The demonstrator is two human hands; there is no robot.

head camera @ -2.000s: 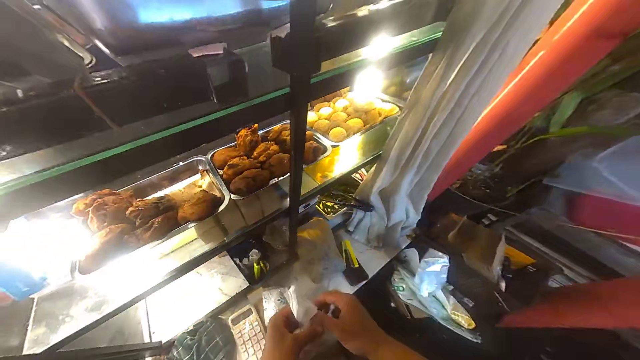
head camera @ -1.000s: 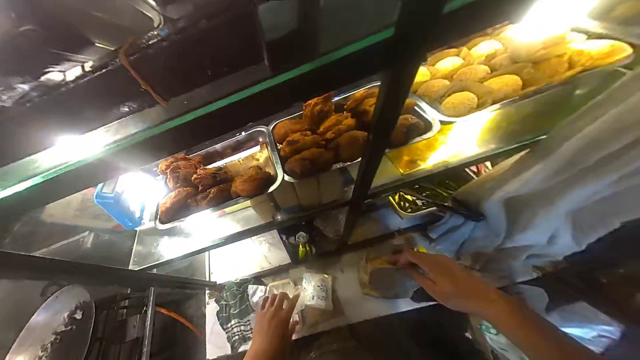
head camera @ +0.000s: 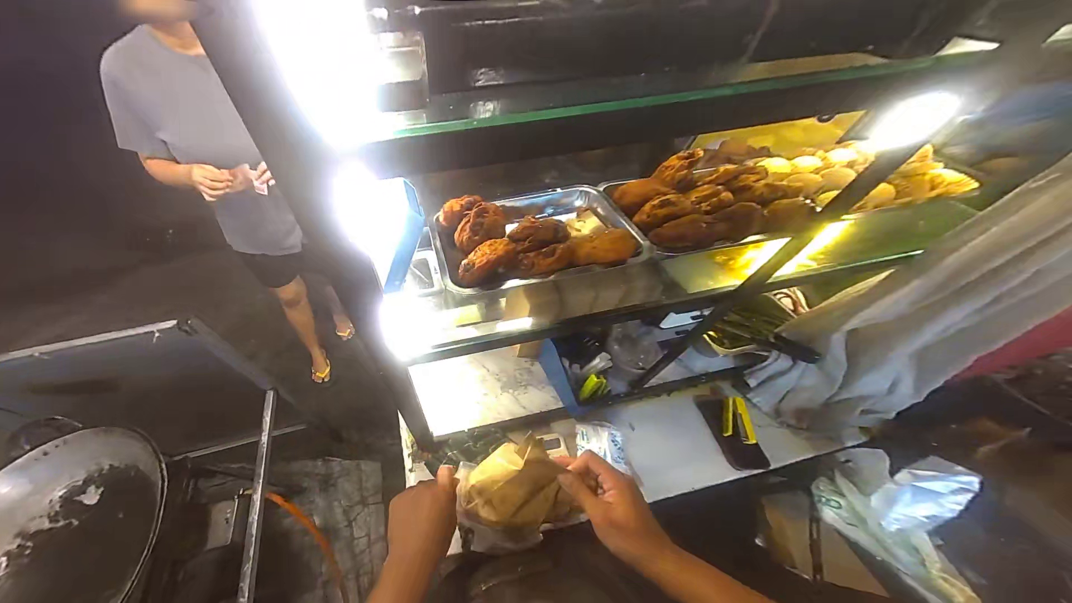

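Note:
A brown paper packet (head camera: 512, 486) sits inside a clear plastic bag (head camera: 502, 536) at the bottom centre, above the counter's near edge. My left hand (head camera: 427, 511) grips the bag's left side between thumb and fingers. At the right side, my right hand (head camera: 607, 502) pinches the bag's rim close to the paper; the fingertips are partly hidden. Behind the packet lie a calculator (head camera: 553, 445) and a white printed plastic packet (head camera: 601, 444). Whatever the brown paper encloses is hidden.
Metal trays of fried chicken (head camera: 540, 243) and round yellowish food (head camera: 837, 172) stand in the glass display case. A black phone-like object (head camera: 733, 431) lies on the white counter. A large wok (head camera: 79, 519) is at the lower left. Beyond the case, a person (head camera: 209, 142) stands holding something small.
Both hands now hold the plastic bag with the brown paper packet; one second ago they were apart over the counter. The view has swung left, bringing a person into sight.

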